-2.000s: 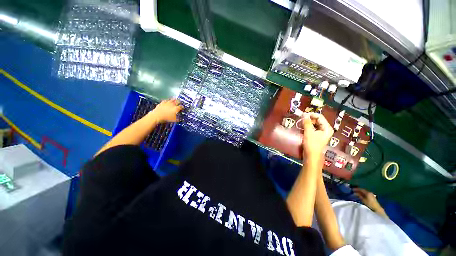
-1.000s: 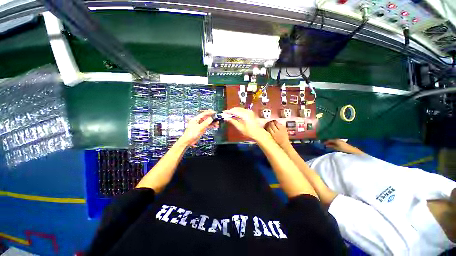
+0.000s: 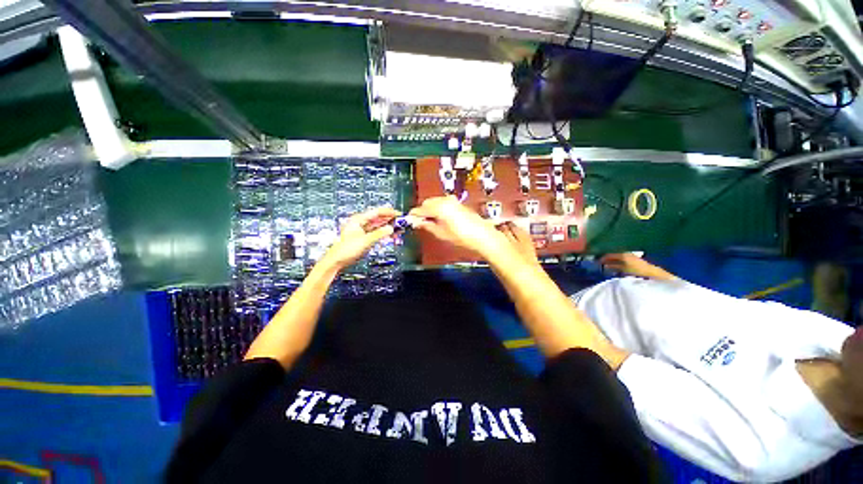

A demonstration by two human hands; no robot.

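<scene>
A small dark and white unit [image 3: 401,223] is held between both hands, over the gap between the blister tray and the test board. My left hand [image 3: 361,236] grips its left side with the fingertips. My right hand [image 3: 449,225] grips its right side, above the board's left end. Fingers cover most of the unit. The clear blister tray [image 3: 317,194] lies to the left, with a dark piece [image 3: 287,248] in it. The reddish-brown test board [image 3: 435,251] lies to the right, with pale sockets [image 3: 531,208] and white clamps [image 3: 523,176] on it.
A white bench tester [image 3: 445,83] and dark monitor [image 3: 579,83] stand behind the board. A tape roll [image 3: 642,203] lies right. A second blister tray [image 3: 52,227] lies far left. A blue crate [image 3: 163,354] is below the bench edge. Another person [image 3: 705,354] reaches toward the board from the right.
Since two seconds ago, my right hand has left the board's sockets and my left hand the tray; they met at the small unit. The view has levelled. Over the last second the hands barely moved.
</scene>
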